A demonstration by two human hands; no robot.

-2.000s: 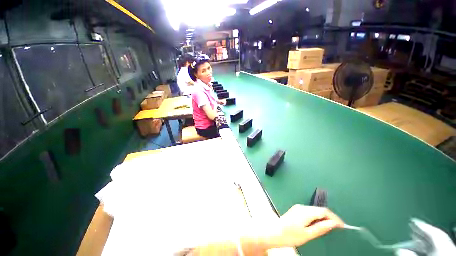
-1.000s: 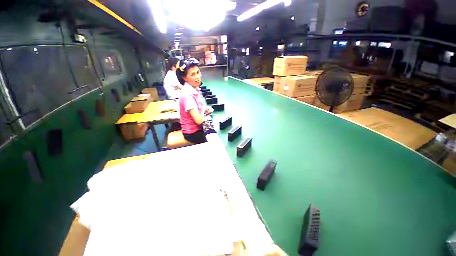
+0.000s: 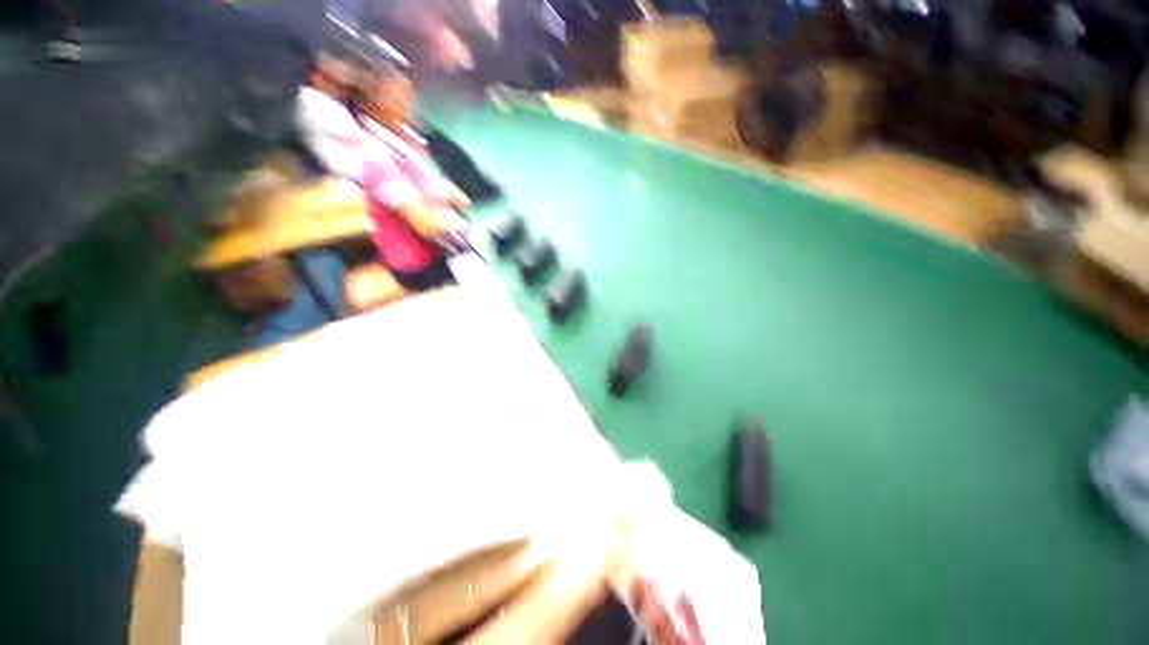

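The frame is strongly blurred. My left hand (image 3: 561, 582), bare, reaches in at the bottom over the side table, against a white bubble bag (image 3: 699, 561) that spreads past the rail over the green belt; its fingers and grip are not clear. Reddish streaks and a dark patch show beside the bag. I cannot make out my right hand; a white glove would blend with the bags. The nearest black unit (image 3: 750, 475) stands on the belt (image 3: 907, 416). The overexposed bag stack (image 3: 340, 441) covers the side table.
More black units (image 3: 630, 360) stand in a row along the belt's left side. A silvery filled bag (image 3: 1124, 464) lies at the right edge. A person in pink (image 3: 403, 214) sits beyond the side table. Cartons (image 3: 674, 82) and a fan (image 3: 777, 114) are across the belt.
The view has tilted down and blurred. My left hand and forearm have come clearly into view, with a white bag now across the rail. More of the silvery bag at right shows.
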